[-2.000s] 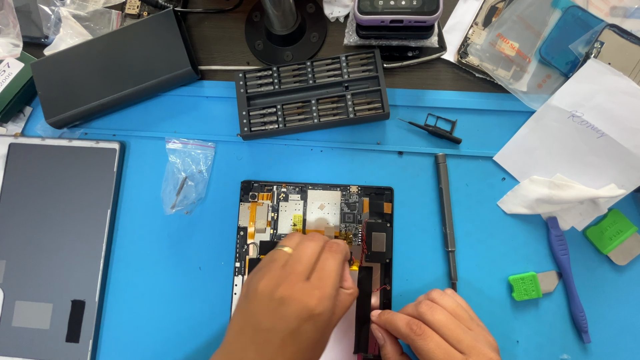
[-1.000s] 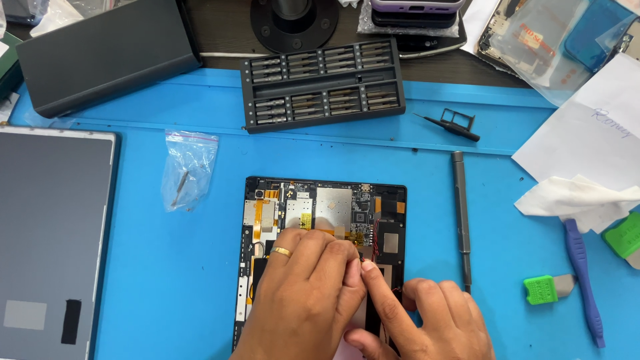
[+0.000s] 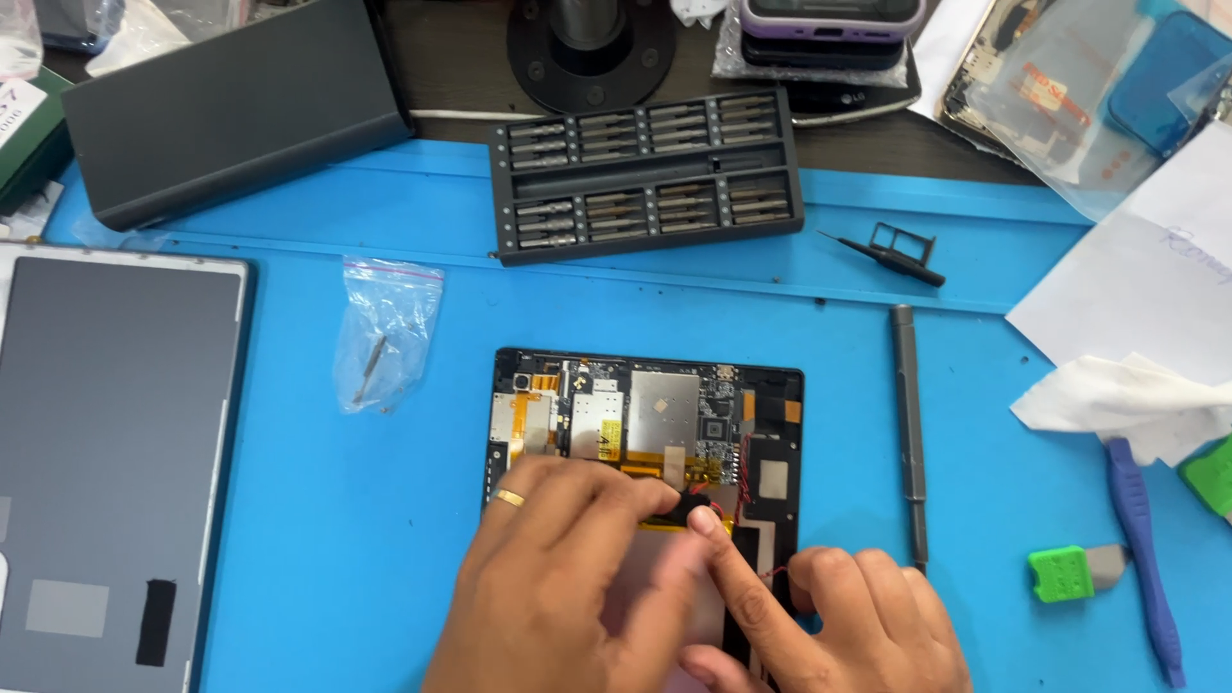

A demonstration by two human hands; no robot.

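An opened tablet (image 3: 664, 414) lies at the lower middle, its circuit board, metal shields, orange flex cables and thin red wires showing. Over its middle, my left hand (image 3: 577, 568) has its index fingertip at a small black part (image 3: 691, 507) near the red wires, its thumb apart and blurred. The extended index finger of my right hand (image 3: 818, 616) touches or nearly touches the same black part from the right, while its other fingers curl over the tablet's right edge. Both hands hide the lower part of the tablet.
Behind the tablet sits a bit case (image 3: 647, 178). A screwdriver (image 3: 908, 433), a blue pry tool (image 3: 1143, 558) and a green-handled scraper (image 3: 1064, 574) lie right. A SIM tray (image 3: 905, 245) touches a black pointed tool (image 3: 890, 260). Left are a plastic bag (image 3: 390, 332) and a grey panel (image 3: 115, 433).
My right hand has come up from the tablet's lower right edge to the red wires near its middle. My left thumb has since come away from the fingers.
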